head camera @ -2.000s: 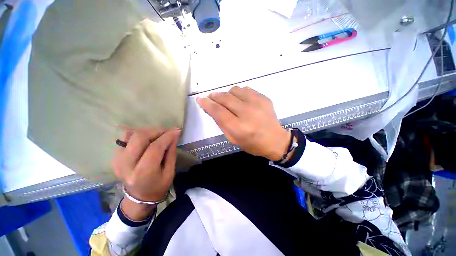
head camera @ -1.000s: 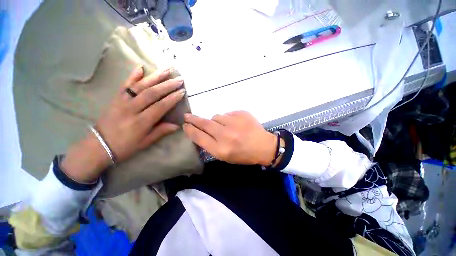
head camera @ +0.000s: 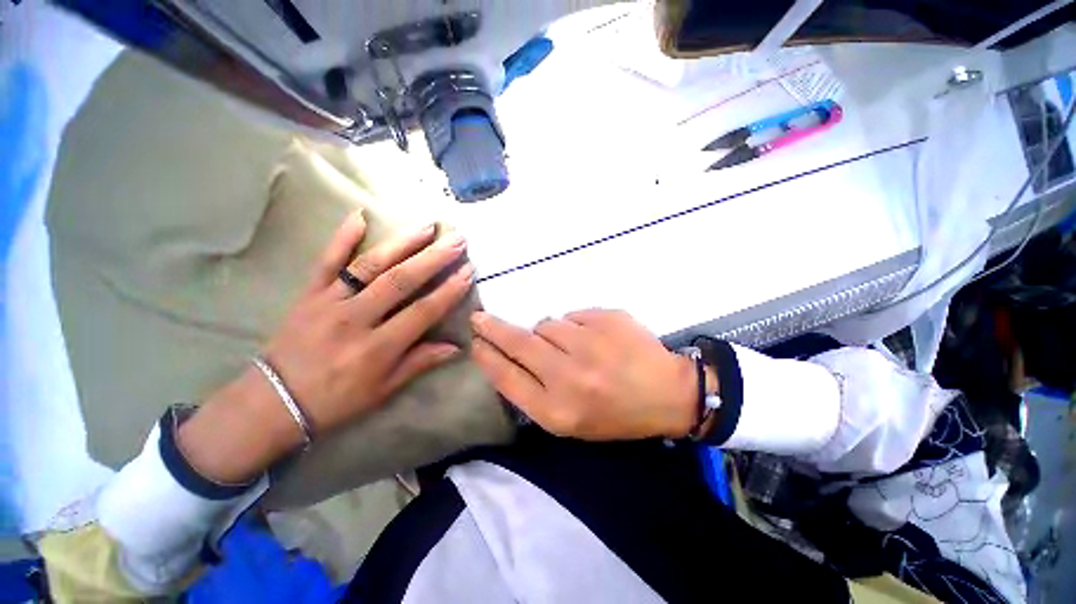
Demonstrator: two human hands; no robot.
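A khaki cut fabric panel [head camera: 177, 319] lies on the white table at the left, with a raised fold near the machine. Its upper right part reaches the bright light by the presser foot area, where details are washed out. My left hand [head camera: 366, 325] lies flat on the panel, fingers spread towards its right edge. My right hand [head camera: 578, 372] has its fingertips at the panel's right edge, beside the left fingers; whether it pinches the cloth cannot be told. The blue-grey cylinder [head camera: 470, 148] hangs right of the foot area.
The machine head [head camera: 354, 35] spans the top. Thread snips [head camera: 773, 133] with blue and pink handles lie at the right. A ruler strip [head camera: 826, 301] edges the table. A thin plastic bag [head camera: 956, 177] hangs at right. Crumpled khaki cloth [head camera: 342, 525] and blue material [head camera: 266, 575] lie below.
Since two seconds ago, my left hand has moved up from the panel's lower edge and flattened on it. My right hand has come down to the cloth edge. The view has shifted, showing more machine head.
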